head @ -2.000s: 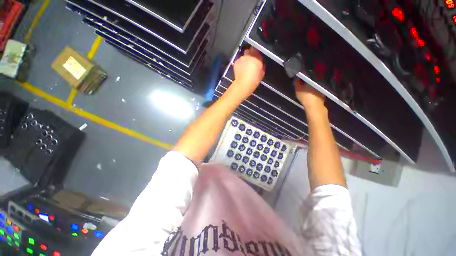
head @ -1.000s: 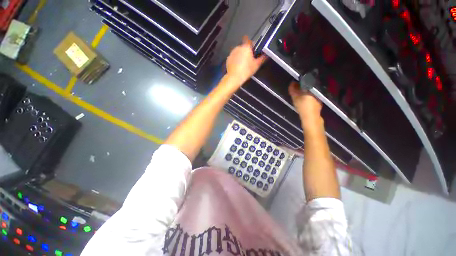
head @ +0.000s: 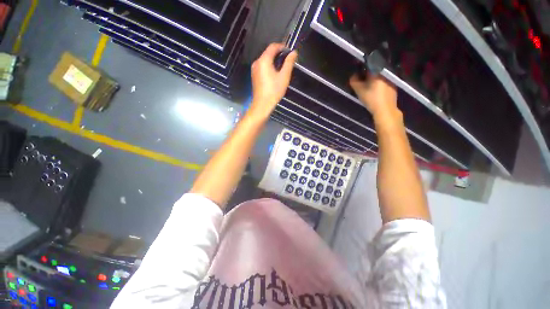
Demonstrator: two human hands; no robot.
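Observation:
My left hand is beside the rack's left front corner, its thumb and fingers closed around a small dark round thing that looks like a watch head. My right hand is at the front edge of a black rack shelf, fingers bent and partly hidden. A dark disc like a watch sits at that edge, just above the right fingers; whether they grip anything is unclear. Below, a white tray holds rows of round dark watches.
Another rack of black shelves stands at upper left. A brown cardboard box is on the grey floor with yellow lines. Black holders lie at left. Devices with coloured lights are at lower left. Closely stacked shelves lie below my hands.
My left hand has moved from the shelf corner outward to the left, and the dark round thing now shows in its fingers. My right hand stays near the disc. The view has shifted slightly.

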